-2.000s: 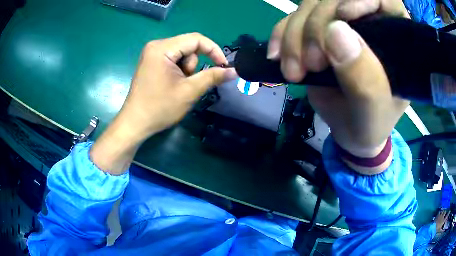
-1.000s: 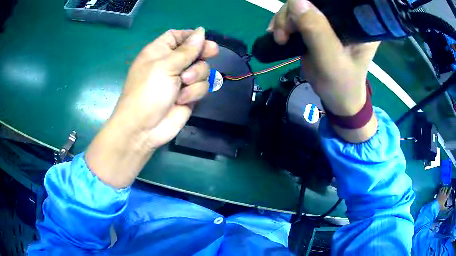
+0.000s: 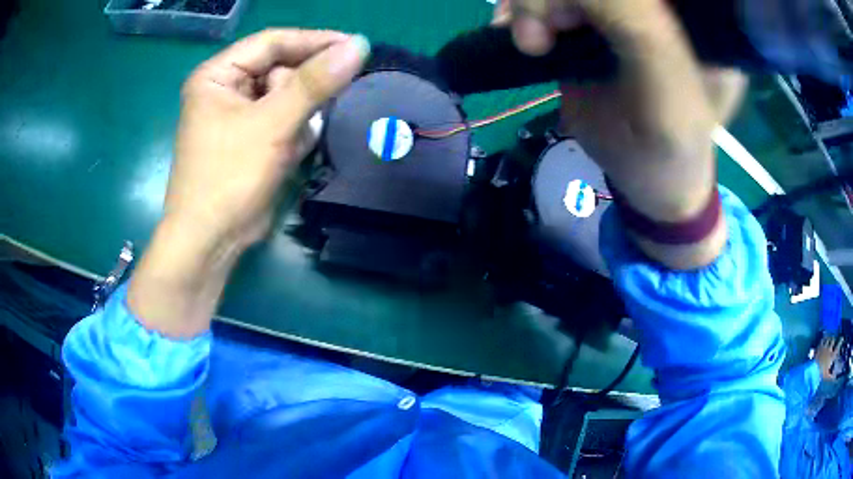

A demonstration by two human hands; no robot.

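A black blower fan [image 3: 393,192] with a round white-and-blue label and thin red and yellow wires sits in its black housing on the green bench. My left hand [image 3: 238,140] is at its upper left, thumb and fingertips pinched together; whether a screw is between them cannot be seen. My right hand [image 3: 636,103], blurred and partly cut off by the top edge, grips the black electric screwdriver [image 3: 524,64], held above the bench with its tip end by the blower's upper right. The bit is not visible.
A second labelled blower [image 3: 561,210] lies right of the first, partly behind my right forearm. A grey parts tray [image 3: 173,21] stands at the far left. A metal clamp [image 3: 114,271] is on the near-left bench edge. Another person's hand [image 3: 827,357] shows at the far right.
My left hand has moved left, uncovering the blower's label. The screwdriver has moved from beside my left fingertips, back, and now lies near the blower's top. The tray appears farther left.
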